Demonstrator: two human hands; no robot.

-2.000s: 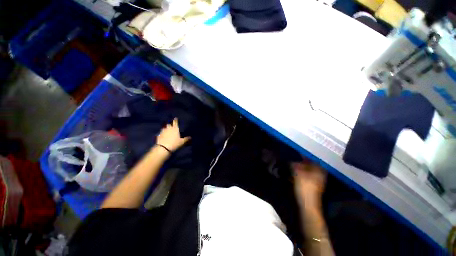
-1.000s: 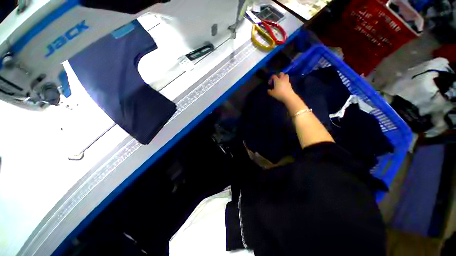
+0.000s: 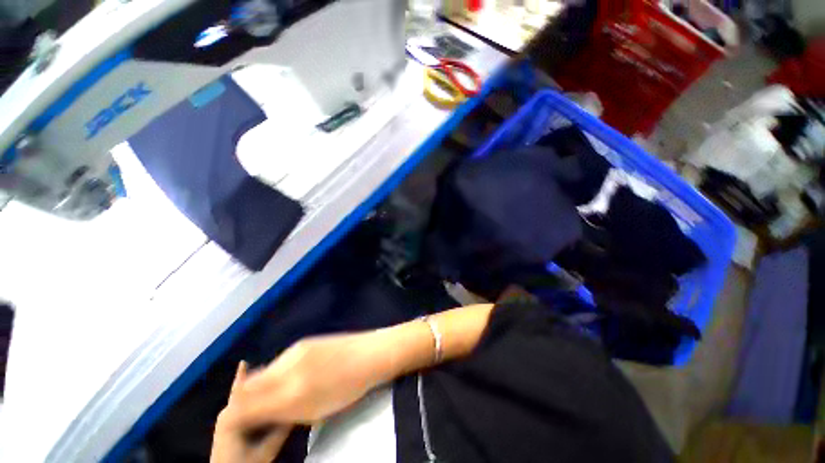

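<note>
My right hand (image 3: 303, 382), with a thin bracelet at the wrist, is over my lap below the table edge. It is blurred and its fingertips are hidden, so I cannot tell if it holds anything. More blurred skin at the bottom edge, touching the right hand, may be my left hand (image 3: 244, 445), mostly cut off. A navy cut piece (image 3: 203, 154) with a curved cut-out lies on the table under the arm of the white JACK sewing machine (image 3: 317, 50). Dark navy cloth (image 3: 507, 212) is heaped in and over the near side of the blue basket (image 3: 715, 280).
Scissors with yellow and red handles (image 3: 452, 83) lie by the table's blue front edge (image 3: 362, 212). A small dark tool (image 3: 340, 118) lies right of the navy piece. A red container (image 3: 638, 68) stands behind the basket. Pale and dark cloth (image 3: 755, 154) lies on the floor at right.
The view has swung from the left basket to the right one. My right hand has left the navy cloth at the right basket and moved left over my lap. The navy piece remains on the table.
</note>
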